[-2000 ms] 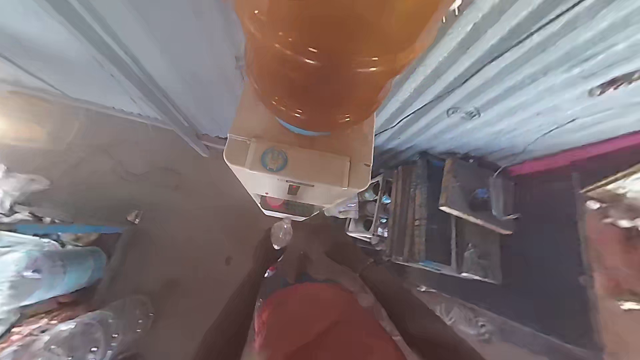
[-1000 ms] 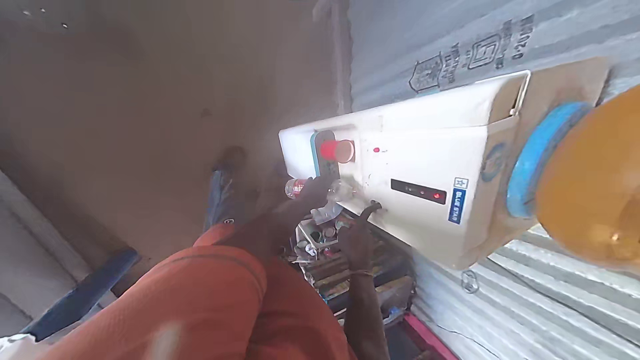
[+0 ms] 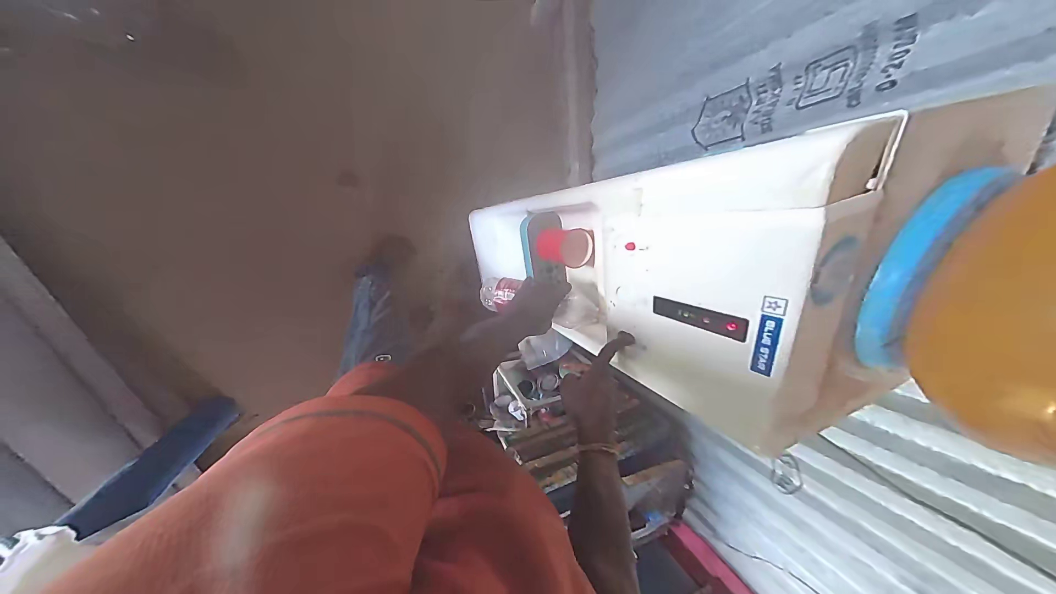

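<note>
A white water dispenser (image 3: 709, 272) carries a large amber water bottle (image 3: 982, 313) in a blue collar. My left hand (image 3: 532, 309) grips a clear plastic bottle (image 3: 501, 294) with a red label at the dispenser's recess; its clear upper part lies near the outlet, partly hidden. The extended index finger of my right hand (image 3: 590, 392) touches a small dark knob or button (image 3: 625, 339) on the front panel, its other fingers curled. Beside the held bottle, a red cup-like object (image 3: 565, 247) stands in the recess. Whether water flows cannot be told.
A small rack with assorted items (image 3: 528, 388) stands below my hands, beside the dispenser. A corrugated metal wall (image 3: 932, 495) runs behind it. Brown floor (image 3: 272, 190) spreads to the left, with a blue bar (image 3: 157, 462) at lower left.
The view has turned strongly since the first frame. My right hand has come to the dispenser's front panel, and the bottle is now at the recess. Little differs from one second ago.
</note>
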